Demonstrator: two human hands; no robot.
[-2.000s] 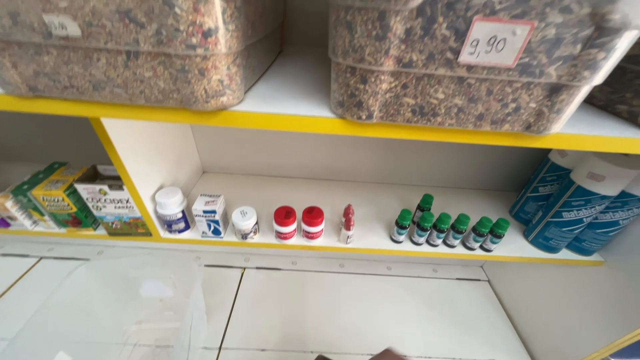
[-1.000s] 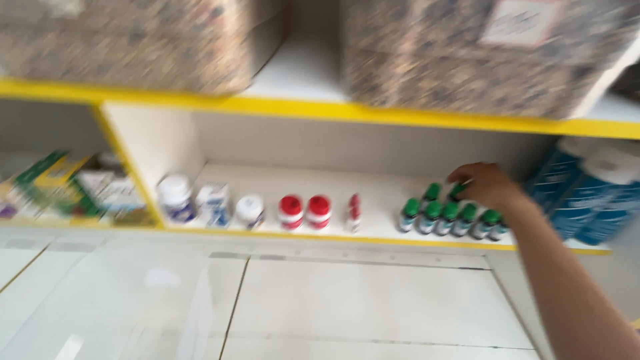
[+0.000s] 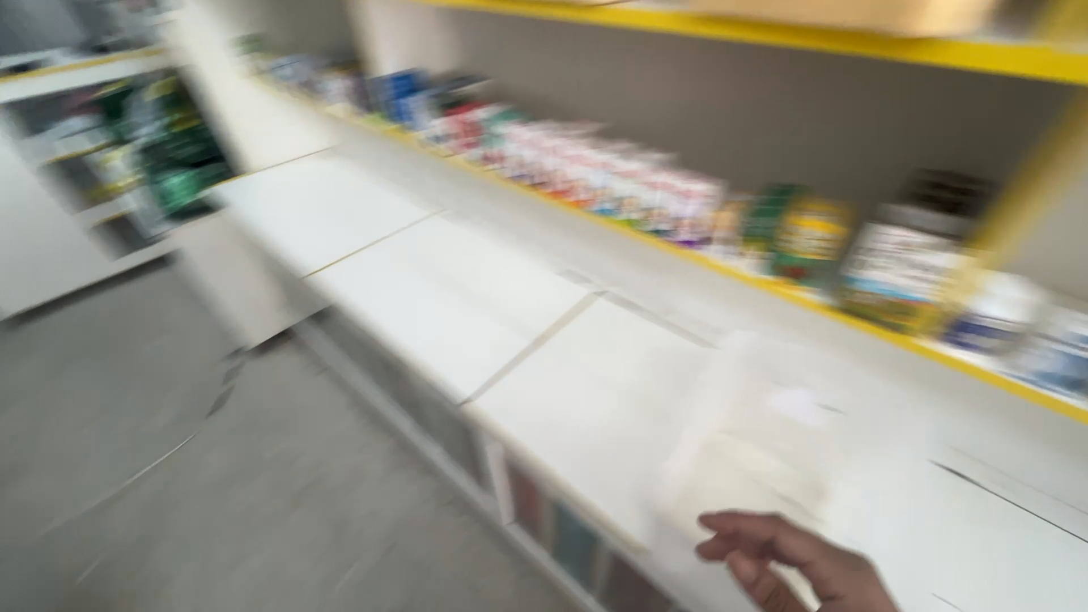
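My right hand (image 3: 795, 557) is at the bottom right of the head view, above the white counter (image 3: 544, 340). Its fingers are parted and bent, and nothing shows between them. Just beyond the fingertips, a translucent plastic sheet or bag (image 3: 756, 450) lies on the counter. On the shelf above stand a dark-lidded jar with a label (image 3: 905, 255), a green and yellow box (image 3: 807, 238) and a white bottle (image 3: 994, 310). A long row of small white and red packs (image 3: 612, 174) extends leftward. My left hand is out of sight. Motion blur softens the view.
A yellow-edged shelf (image 3: 850, 38) runs overhead. Blue and red packs (image 3: 459, 119) stand farther along the lower shelf. Beneath the counter are compartments with dark contents (image 3: 569, 540). Grey floor (image 3: 280, 501) lies to the left, with another shelf unit holding green items (image 3: 174, 161) beyond.
The view has swung left along the shelves. My right hand, earlier at the green-capped bottles, is now over the counter near the plastic; those bottles are out of view.
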